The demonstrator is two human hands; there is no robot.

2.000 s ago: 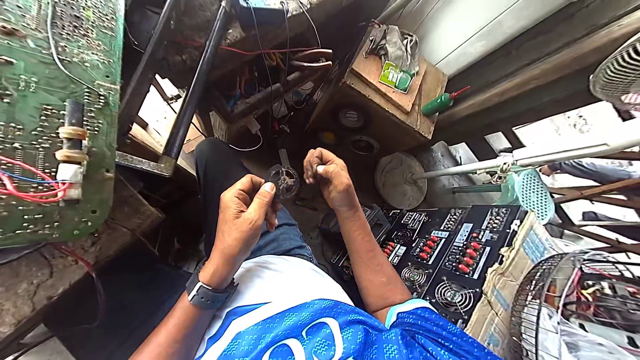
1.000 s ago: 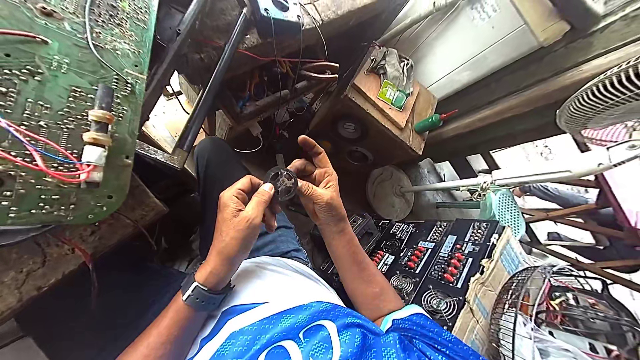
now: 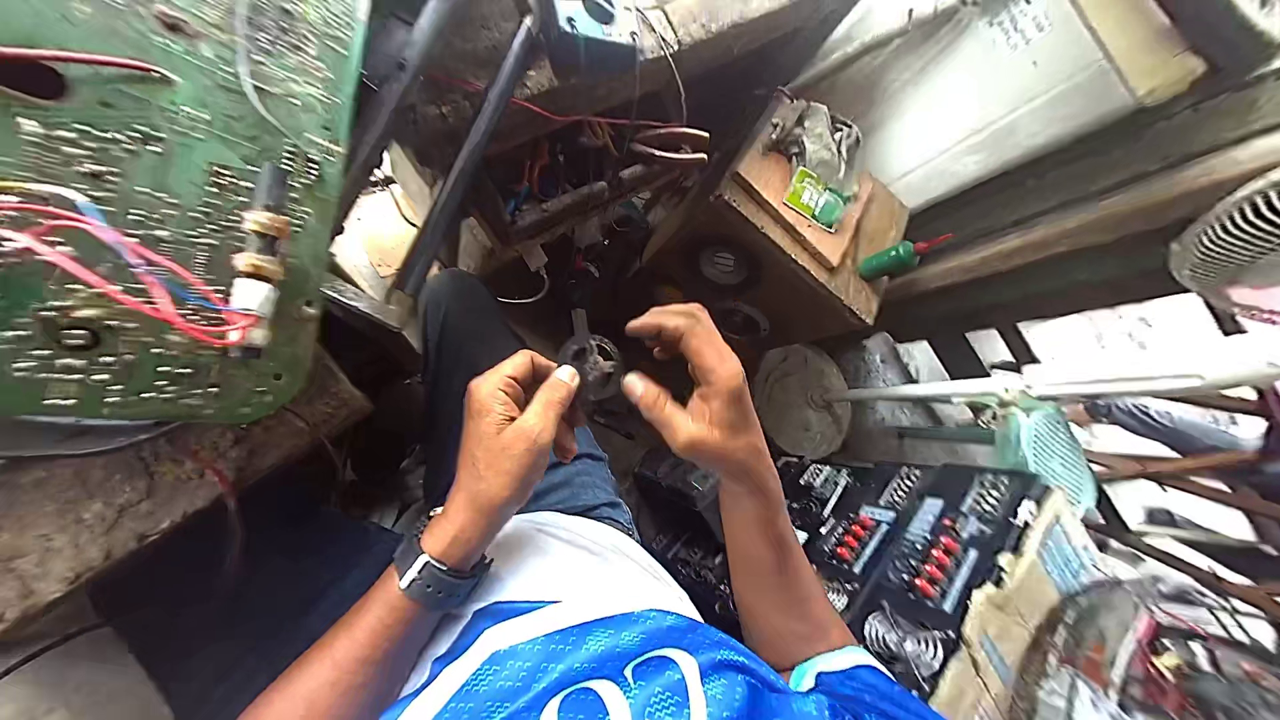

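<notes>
A small round dark part (image 3: 592,366) with an open middle and a short stem at its top is pinched between the thumb and fingers of my left hand (image 3: 515,420), which wears a dark watch. What exactly the part is, I cannot tell. Just right of it, my right hand (image 3: 700,390) holds its thumb and forefinger apart, close to the part's rim, with nothing visible between them. Both hands are above my lap and the dark floor area.
A green circuit board (image 3: 170,200) with coloured wires lies upper left. Pliers (image 3: 672,145) rest near a wooden speaker box (image 3: 800,230) bearing a green bottle (image 3: 888,260). Black amplifier panels (image 3: 900,540), a stand fan's round base (image 3: 803,400) and a wire fan cage (image 3: 1100,640) are at right.
My right hand was apart from the round part, came to it a second ago, and now stands off it again with its fingers spread. My left hand keeps hold of the part.
</notes>
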